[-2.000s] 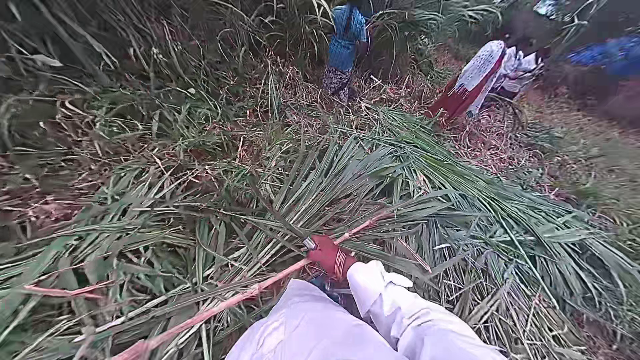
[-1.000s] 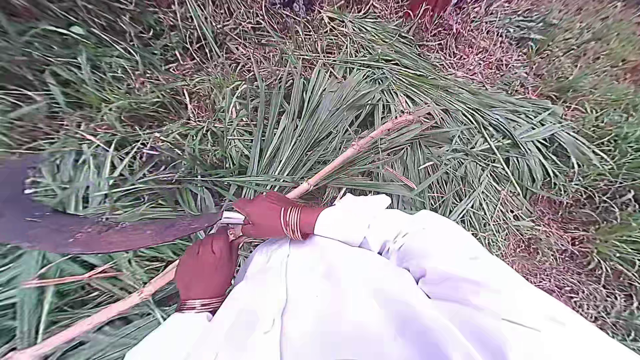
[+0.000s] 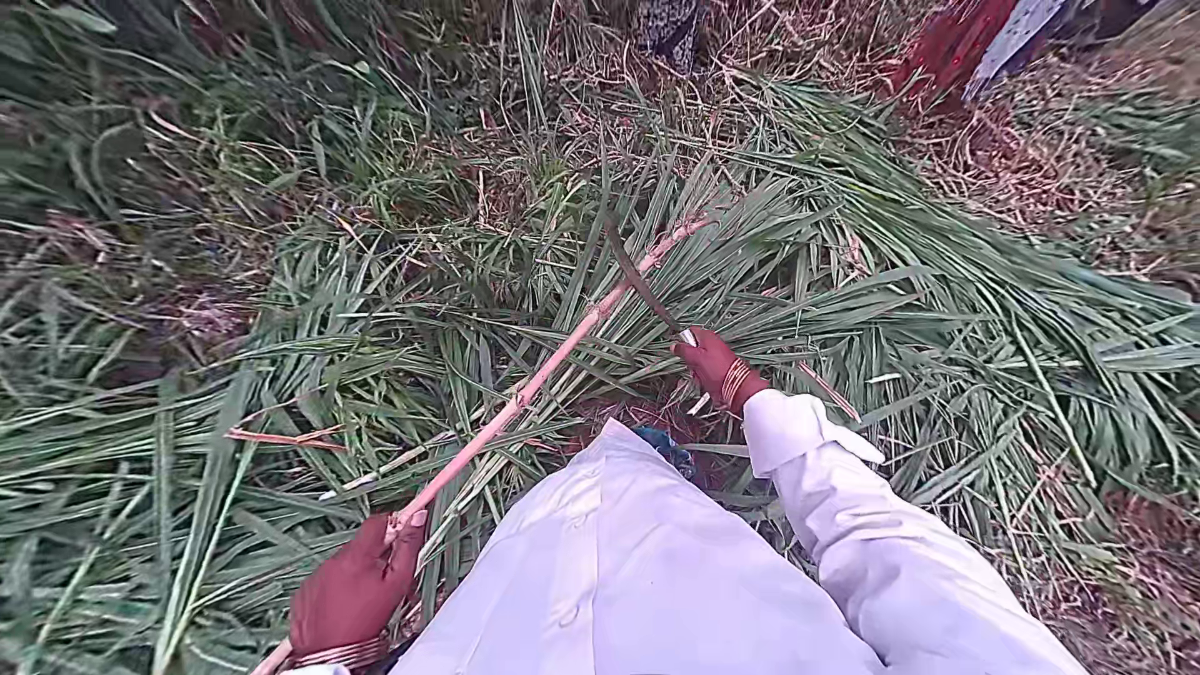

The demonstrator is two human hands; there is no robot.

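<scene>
My left hand [image 3: 352, 592], at the lower left, is closed around a long peeled-looking stalk [image 3: 553, 361] that runs diagonally up to the right. In my right hand [image 3: 714, 364] is the handle of a sickle [image 3: 645, 286], its dark blade seen nearly edge-on, pointing up and left. The blade crosses in front of or over the stalk near its upper end; whether they touch I cannot tell. Long cut grass [image 3: 806, 253] lies under both.
Cut grass spreads in a large pile to the right. Red and pale cloth of a person [image 3: 966, 56] shows at the top right, and patterned clothing of another person [image 3: 669, 33] at the top centre. Standing grass [image 3: 84, 112] is at the upper left.
My hands were together at the sickle handle and have moved apart. The left hand has gone down onto the stalk, while the right has taken the sickle away to the right. The view has shifted.
</scene>
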